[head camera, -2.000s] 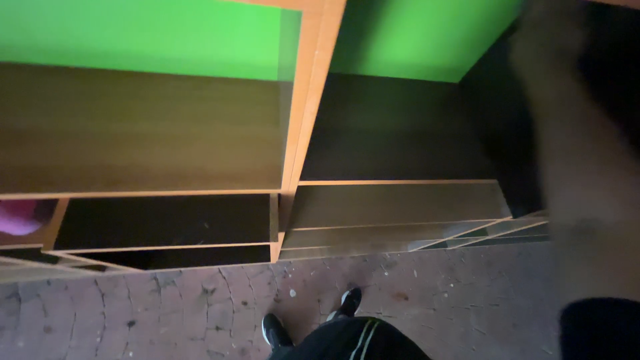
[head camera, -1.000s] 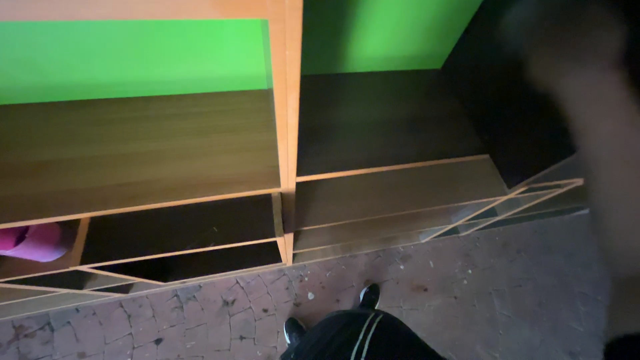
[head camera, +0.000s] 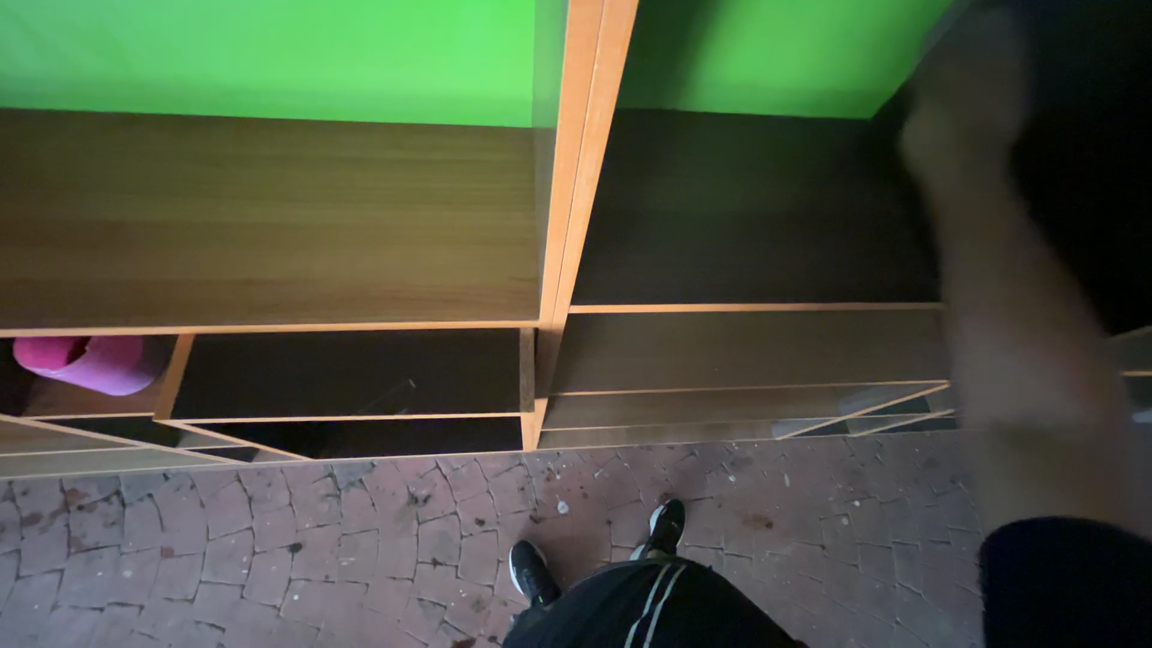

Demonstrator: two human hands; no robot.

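My right hand (head camera: 967,99) is raised at the upper right of the head view, blurred, in front of the dark right side of a wooden shelf unit. Its fingers are too smeared to read, and whether it holds anything cannot be made out. The bare forearm runs down to a dark sleeve at the lower right. Nearest to the hand is a dark shelf board (head camera: 765,207) with a bright green back panel (head camera: 774,63) behind it. My left hand is out of view.
Left of the upright divider (head camera: 576,162) lies a wide wooden shelf board (head camera: 270,225). A pink rounded object (head camera: 108,364) sits in a lower left compartment. Below are slanted dividers and a paved floor (head camera: 360,558), where my two dark shoes (head camera: 533,571) stand.
The right hand and forearm stay raised at the right, blurred in every frame. The view has shifted somewhat.
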